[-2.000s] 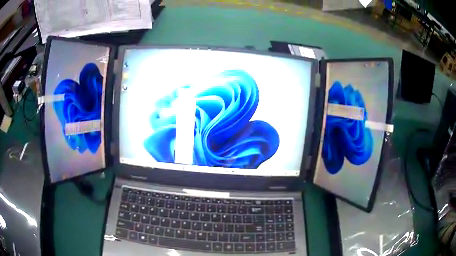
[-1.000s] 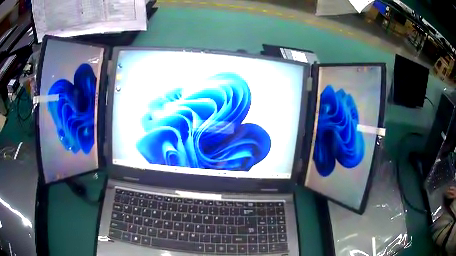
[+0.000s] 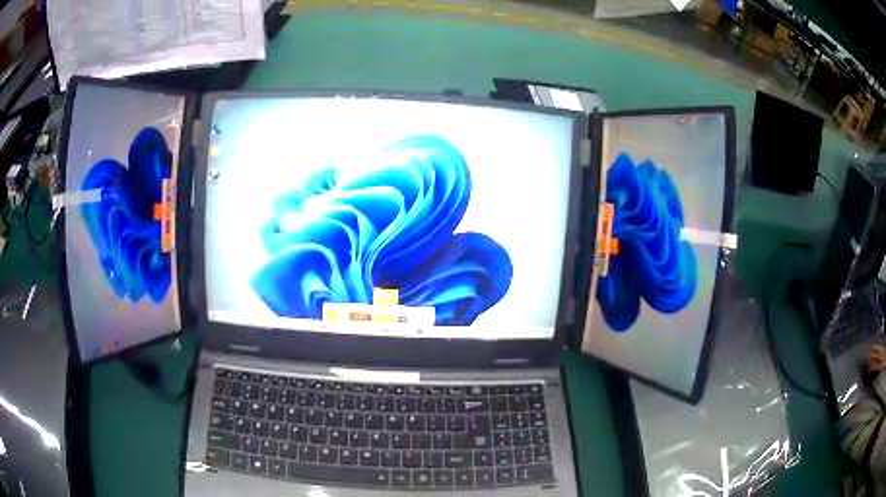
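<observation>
A triple-screen laptop stands open in front of me. Its main screen point(image 3: 389, 209) shows a blue swirl with a small orange-white bar at the bottom. The left side screen point(image 3: 121, 214) and right side screen point(image 3: 661, 243) are folded out, each with the swirl, an orange-white upright bar at its inner edge and a white tape tab on its outer edge. The keyboard point(image 3: 379, 427) is uncovered; the palm rest is cut off by the lower edge. Neither of my hands is in view.
Film-wrapped slabs lie at left point(image 3: 29, 388) and right point(image 3: 709, 437). Printed paper sheets point(image 3: 155, 34) stand behind left. A dark panel point(image 3: 785, 143) stands at right. Another person's hand and sleeve point(image 3: 867, 427) show at the right edge. Black cables lie on the green mat point(image 3: 389, 58).
The white boxes seen earlier on the screens are gone, and orange-white bars now show on all three. The laptop sits slightly further left in view.
</observation>
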